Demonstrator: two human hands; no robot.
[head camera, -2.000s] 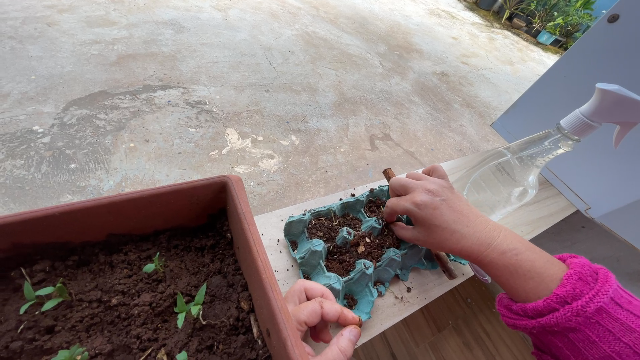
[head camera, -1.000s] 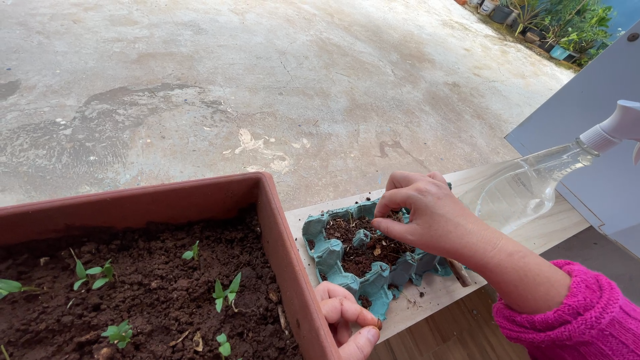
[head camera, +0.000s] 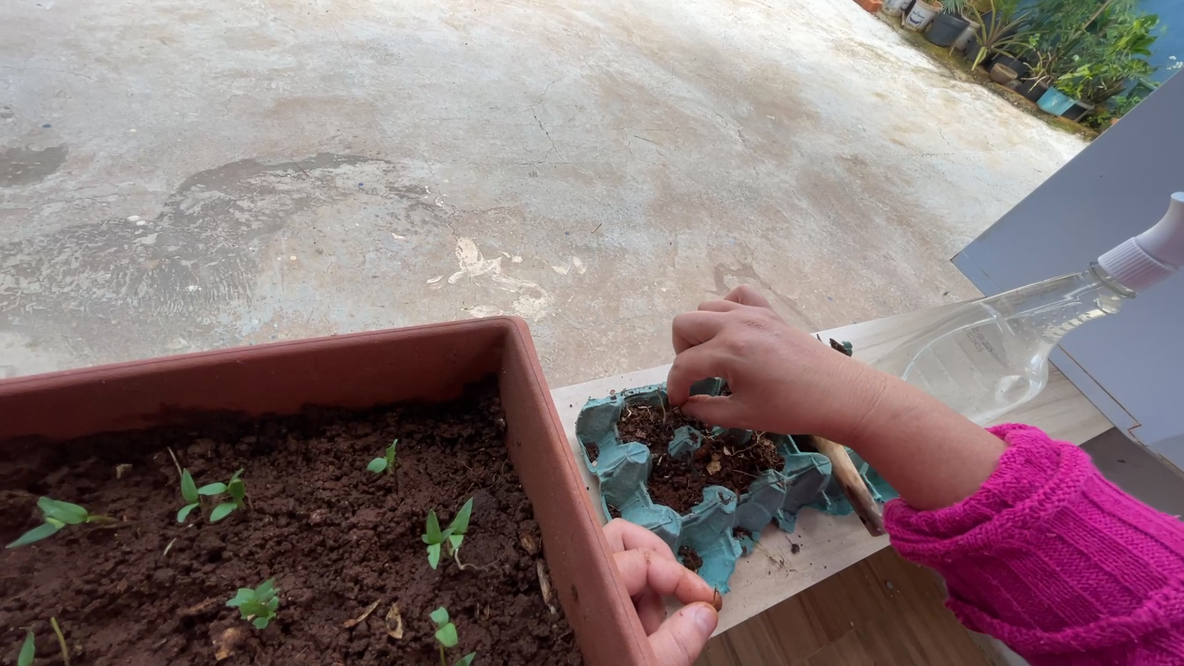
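A teal egg carton (head camera: 625, 474) filled with dark soil (head camera: 684, 472) rests on a pale wooden board (head camera: 786, 564). Above its far cells is my right hand (head camera: 758, 365), thumb and forefinger pinched close to the soil; whether something is between the fingertips cannot be told. My left hand (head camera: 659, 587) is at the carton's near left corner, beside the planter wall, its thumb and forefinger pinched on a tiny dark bit (head camera: 716, 597) too small to name. A brown stick (head camera: 849, 486) lies across the carton under my right wrist, partly hidden.
On the left stands a terracotta-coloured planter (head camera: 546, 499) with soil and several green seedlings (head camera: 447, 532). A clear spray bottle (head camera: 990, 347) with a white head lies on the board at right, by a pale panel (head camera: 1101, 240). Potted plants (head camera: 1064, 55) line the far edge of the concrete floor (head camera: 592, 166).
My right hand has moved from the carton's right end to its far left cells. My left hand stays at the near left corner. The view has shifted slightly.
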